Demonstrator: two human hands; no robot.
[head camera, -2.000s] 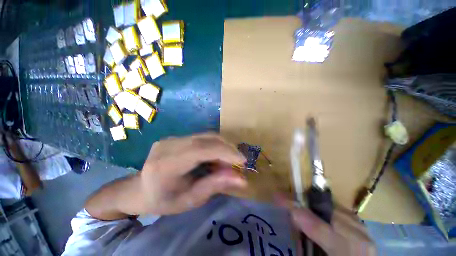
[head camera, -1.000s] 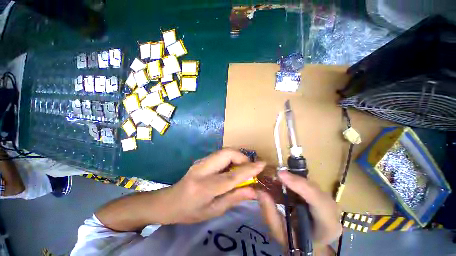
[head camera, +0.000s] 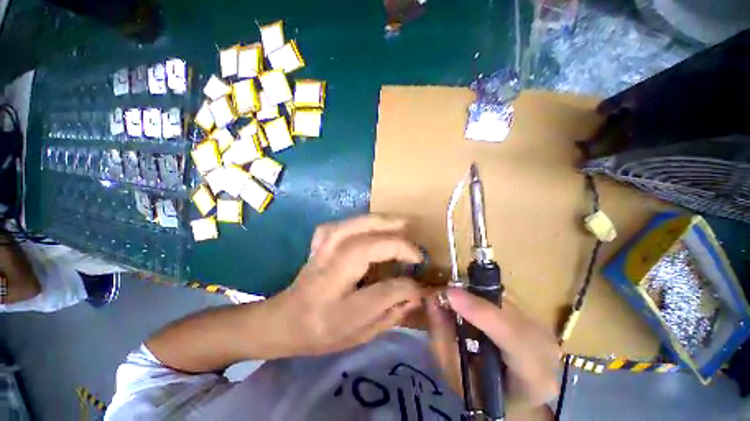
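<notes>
My left hand (head camera: 354, 284) is curled at the near left edge of the cardboard pad (head camera: 411, 156). A small dark piece, likely a circuit board (head camera: 419, 261), shows at its fingertips, mostly hidden. No cell is visible in that hand. My right hand (head camera: 514, 345) holds the black-handled soldering iron (head camera: 485, 296), tip pointing away over the cardboard. A thin silver solder feed tube (head camera: 451, 230) runs beside the iron and bends towards its tip. The right fingertips are close to the left ones. Loose white pouch cells with yellow edges (head camera: 243, 148) lie on the green mat.
A clear blister tray (head camera: 82, 177) with units in rows is at the left. A bagged part (head camera: 489, 122) lies on the cardboard's far side. A black fan (head camera: 682, 181), a cable with a cream plug (head camera: 599, 225) and a blue-yellow box of silvery scrap (head camera: 633, 267) are at the right.
Since the earlier frames, the yellow-edged cell at my left fingers has gone from sight. The left hand is curled with a dark gap between its fingers. The right hand still holds the iron.
</notes>
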